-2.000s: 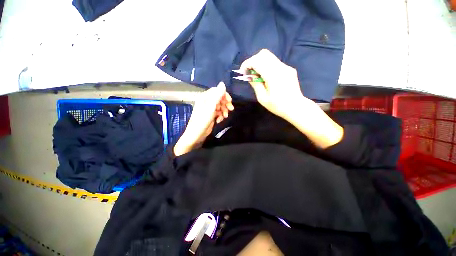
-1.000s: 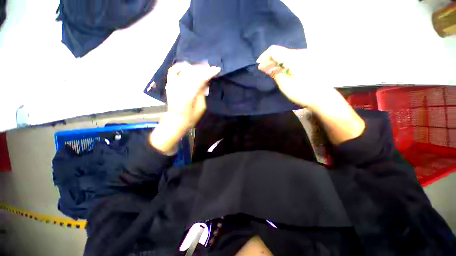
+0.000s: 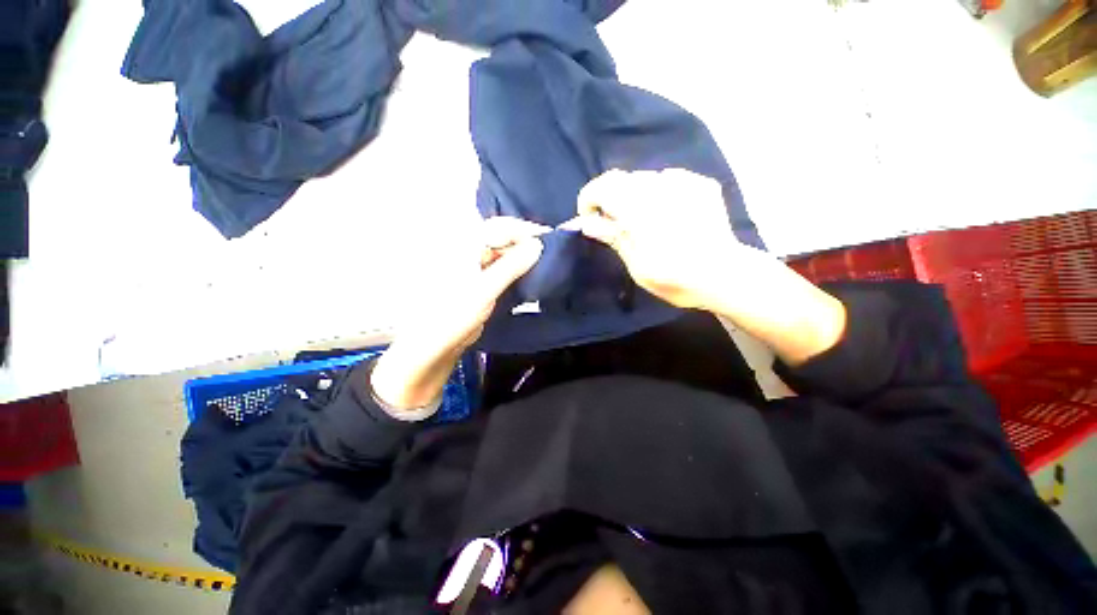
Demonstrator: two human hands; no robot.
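Navy trousers (image 3: 547, 132) lie bunched on the white table (image 3: 361, 258), with one part hanging at the near edge and another bunched part at the upper left. My left hand (image 3: 499, 267) pinches the cloth near the table's edge. My right hand (image 3: 656, 234) is close beside it, closed around the thread snips, whose short silver point (image 3: 570, 225) shows between the two hands. A tiny white patch shows on the cloth below the hands. The snips' grip is hidden in my right fist.
A blue basket (image 3: 277, 375) with dark garments (image 3: 217, 463) stands at lower left. Red baskets (image 3: 1004, 288) stand at right, and another red one (image 3: 36, 435) at far left. Dark garments (image 3: 18, 144) lie at the table's left end. A brown-yellow cylinder (image 3: 1056, 51) is at upper right.
The pocket and waistband part has gone from in front of me, and a narrower part of the trousers lies there. My hands have come together on it. More bunched cloth shows at upper left.
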